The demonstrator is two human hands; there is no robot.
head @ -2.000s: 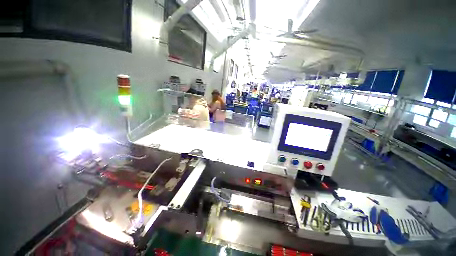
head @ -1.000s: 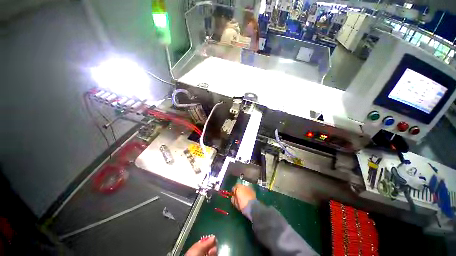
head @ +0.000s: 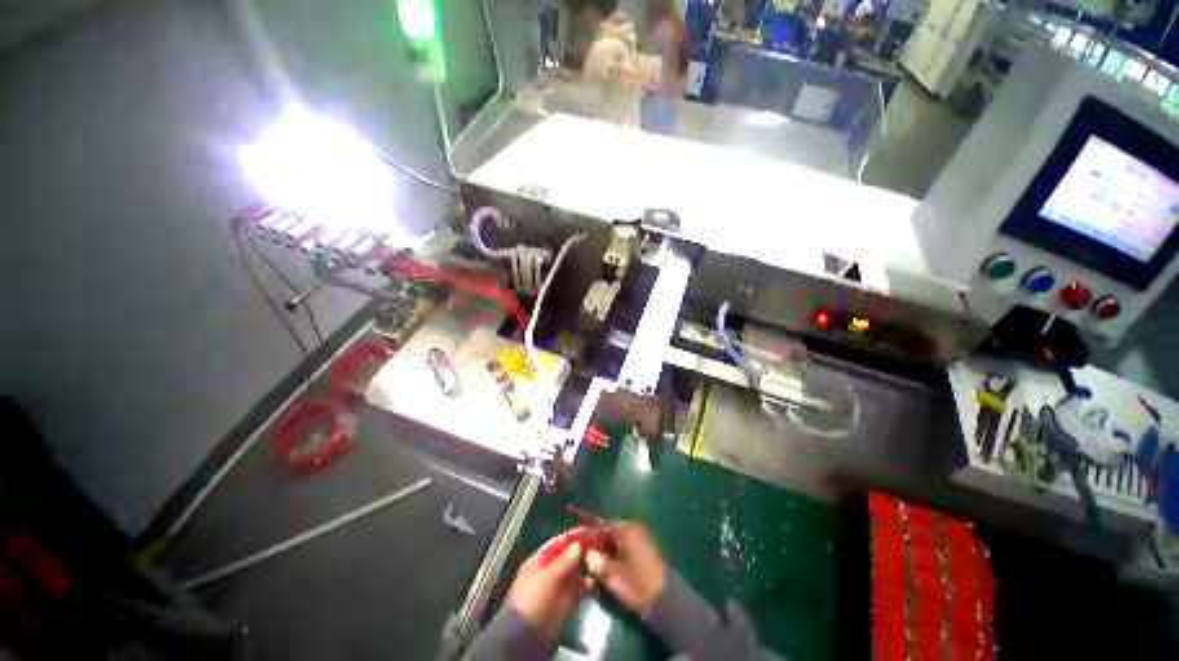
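My left hand (head: 548, 589) and my right hand (head: 630, 566) meet over the green work mat (head: 724, 549). Short red wires (head: 559, 544) show between the fingers of my left hand. My right hand's fingertips touch the same bunch, and a red wire sticks out above them. More red wire pieces (head: 596, 438) lie at the outfeed at the mat's upper left corner. The parts tray (head: 853, 581) at right holds rows of red wires.
The wire feed straightener (head: 323, 245) glows at left, with red wire coils (head: 313, 437) below. The machine's white top (head: 698, 187) spans the back. The control panel (head: 1099, 194) and a shelf of hand tools (head: 1021, 426) stand at right. Two people are behind the machine.
The view first tilted down to the mat. Since then my right hand has moved from the outfeed back to my left hand, and both now meet at the red wires.
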